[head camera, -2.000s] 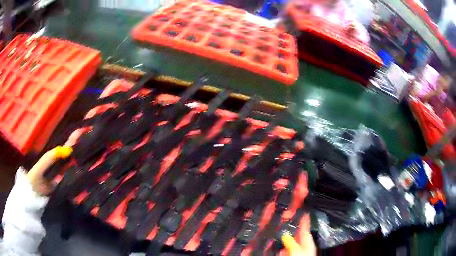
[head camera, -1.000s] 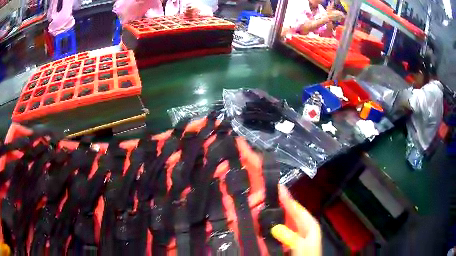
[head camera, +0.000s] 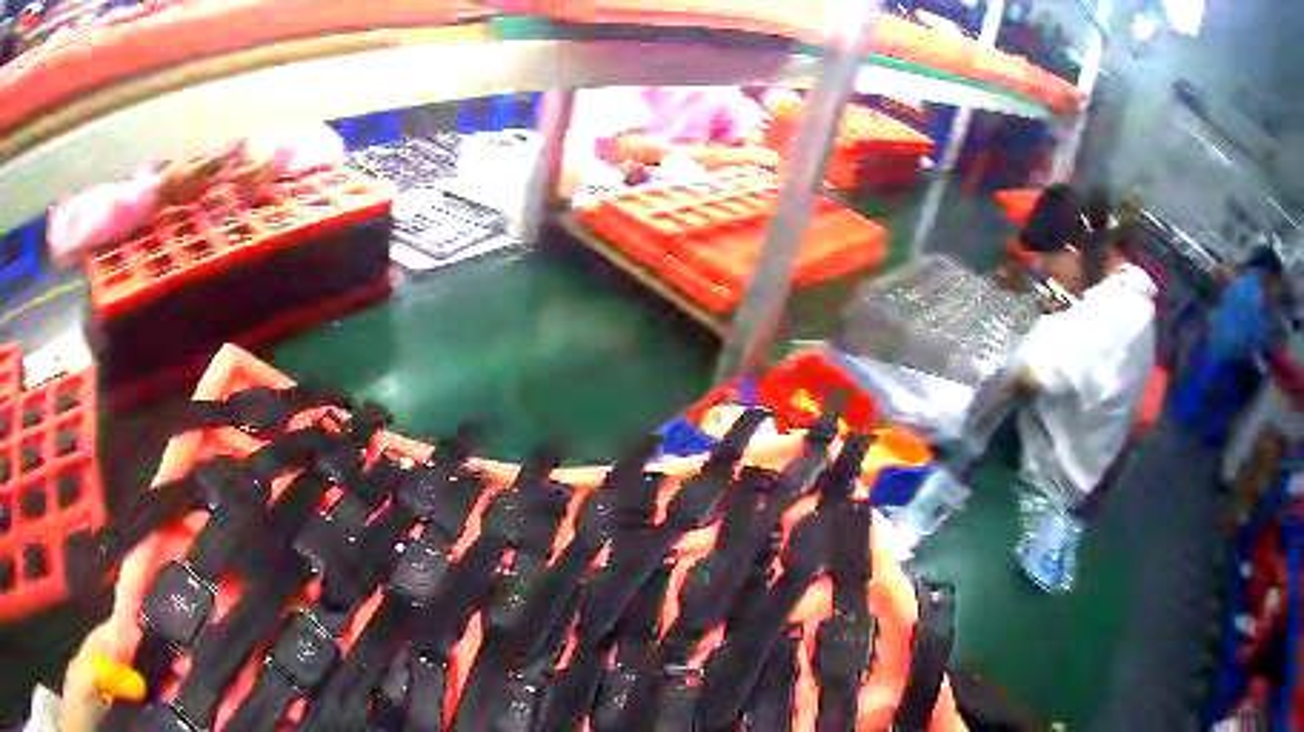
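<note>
A red-orange compartment tray (head camera: 465, 684) spans the lower middle, tilted in the picture. Rows of strapped watches (head camera: 303, 646) lie across it, black bodies with long black straps overlapping; some strap ends reach past its back edge. My left hand (head camera: 97, 684), with a yellow finger cot, is at the tray's left edge, cut off by the picture's bottom left, and holds that edge. My right hand cannot be made out; the tray's right edge runs out of the picture at the bottom.
Dark green benchtop (head camera: 486, 358) lies behind. Tray stacks stand at left (head camera: 43, 472) and back left (head camera: 243, 272). A metal post (head camera: 794, 215) rises beyond the tray. Red and blue bins (head camera: 815, 389) are at right. A person in white (head camera: 1087, 358) is at right.
The view has swung right. The loaded tray has moved along and now hides most of the bagged-strap area. My right hand has left the picture; my left hand shows more at the tray's left edge.
</note>
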